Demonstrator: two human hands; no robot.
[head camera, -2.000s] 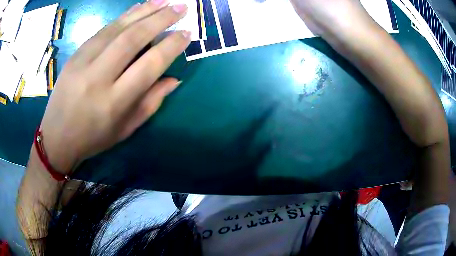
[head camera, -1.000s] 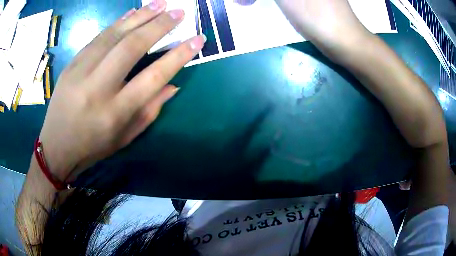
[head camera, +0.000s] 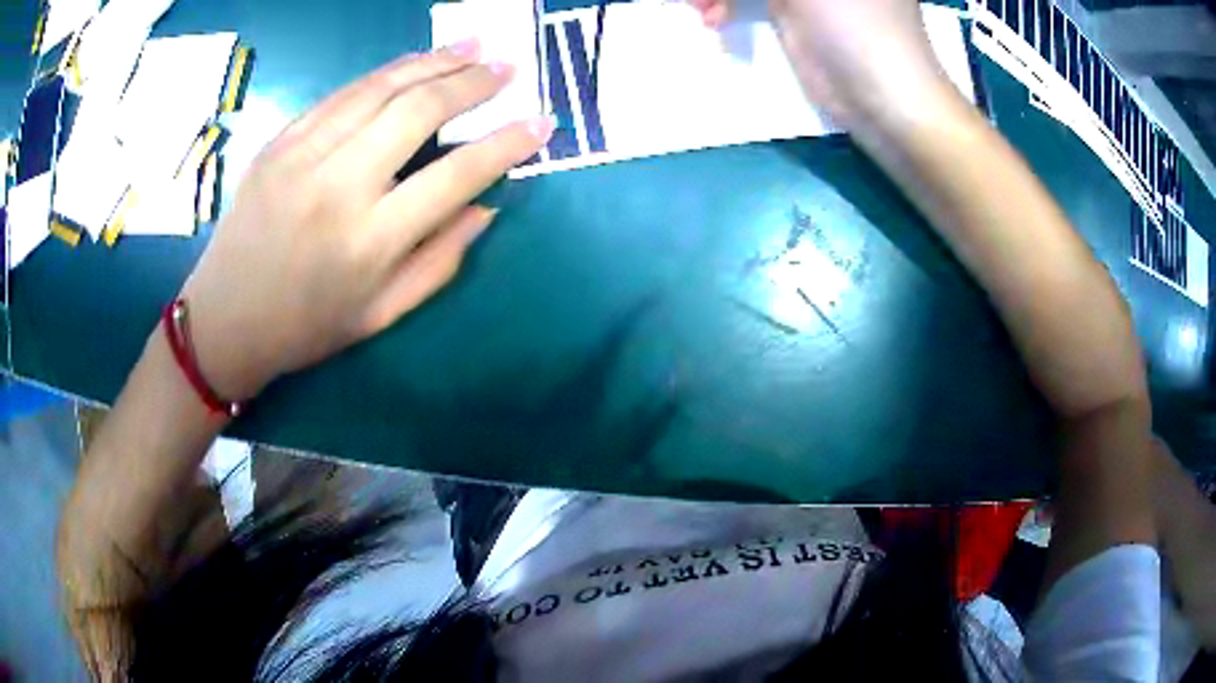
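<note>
A white display module (head camera: 487, 38) lies under the fingertips of my left hand (head camera: 340, 214), at the upper middle. My left hand is palm down with its fingers spread, pressing on the module. The adhesive sheet (head camera: 694, 100) lies beside and partly under the module; it is mostly bare white, with a few dark bars (head camera: 575, 87) near my left fingertips. My right hand (head camera: 834, 47) is over the sheet at the top edge, its fingers partly cut off. Whether it holds a tool cannot be seen.
A loose pile of white modules (head camera: 180, 127) with yellow edges lies at the upper left. Spare adhesive sheets (head camera: 1087, 127) with rows of dark bars lie at the upper right. The green bench edge curves in front of my body. A red container (head camera: 990, 547) shows below it.
The view has shifted, so more of the module pile and spare sheets shows. My left hand stays on the module. My right hand remains over the sheet at the top edge.
</note>
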